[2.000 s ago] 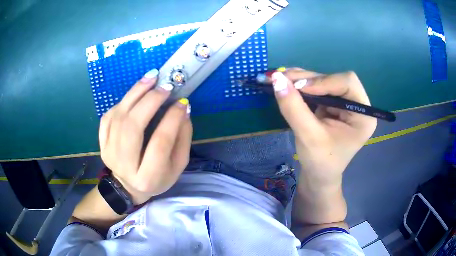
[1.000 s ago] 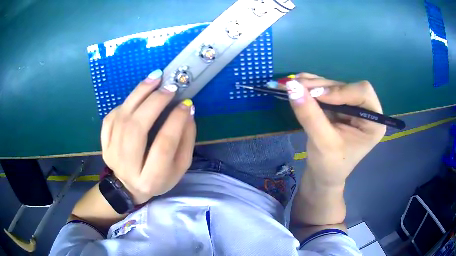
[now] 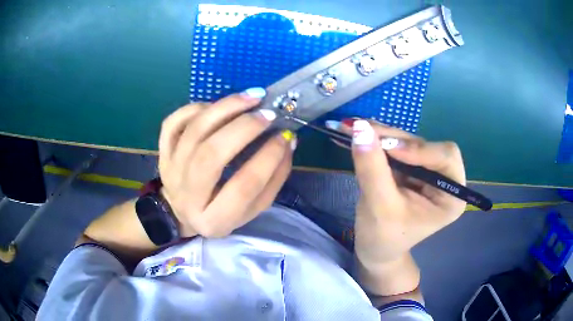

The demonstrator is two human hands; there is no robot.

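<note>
My left hand (image 3: 229, 163) grips the near left end of a grey bar housing (image 3: 345, 56), which slants up to the right over the blue sheet. Several round fittings (image 3: 328, 84) with shiny rims sit in a row along the bar; the nearer ones show orange-gold centres. The blue sheet (image 3: 235, 59) lies on the mat, with rows of pale dots. My right hand (image 3: 402, 182) holds black tweezers (image 3: 433, 178) marked VETUS. Their tip is at the bar beside the fitting nearest my left fingers. Whether the tip holds a tiny part cannot be told.
The green mat (image 3: 94, 69) has a pale front edge. A narrow blue strip (image 3: 566, 138) lies at the far right, cut by the picture's edge. Below are a grey floor with a yellow line, a dark seat at the left and a metal-framed item at the lower right.
The view has shifted, so the sheet and bar appear further right. The tweezer tip has moved from the dots on the sheet to the bar's nearest fitting. The bar lies at a flatter slant.
</note>
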